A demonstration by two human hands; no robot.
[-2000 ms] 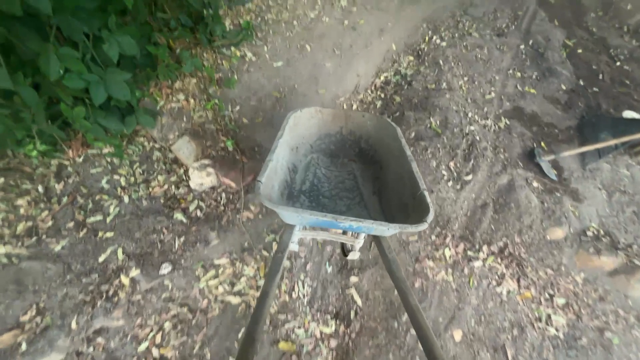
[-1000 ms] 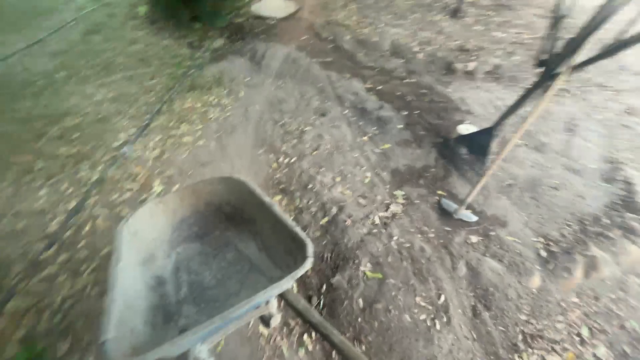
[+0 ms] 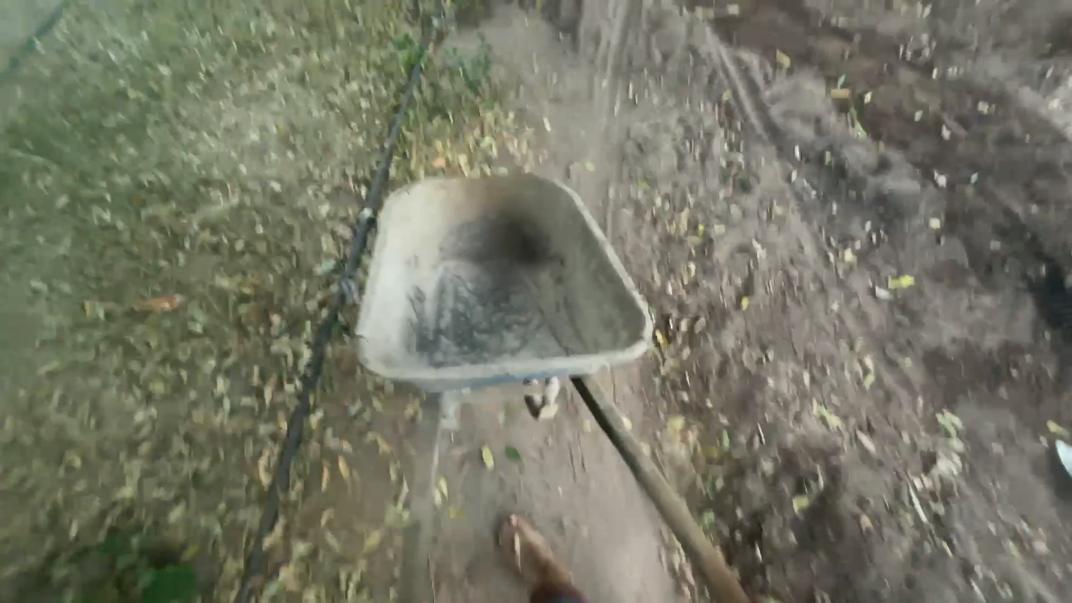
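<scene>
A wheelbarrow tray (image 3: pixel 502 301) with a pale, worn rim and dark residue on its bottom lies ahead of me, near the middle of the view. From under its near right corner a long handle (image 3: pixel 662 486) runs down to the lower right edge. Some blue shows below the near rim, with a small bracket (image 3: pixel 542 398) beneath it. Neither of my hands is in the picture, so what they hold cannot be seen. The left handle cannot be made out clearly.
A bare foot (image 3: pixel 536 557) is on the dirt path behind the tray. Along the left side runs a dark hose or pipe (image 3: pixel 293 435), close beside the tray. Leaf litter (image 3: pixel 167 352) covers the ground to the left, and uneven dirt (image 3: pixel 837 352) with scattered leaves lies to the right.
The view has swung a lot. The shovel-like tool with a wooden handle, seen at the right one second ago, is out of sight, and a foot has come into view.
</scene>
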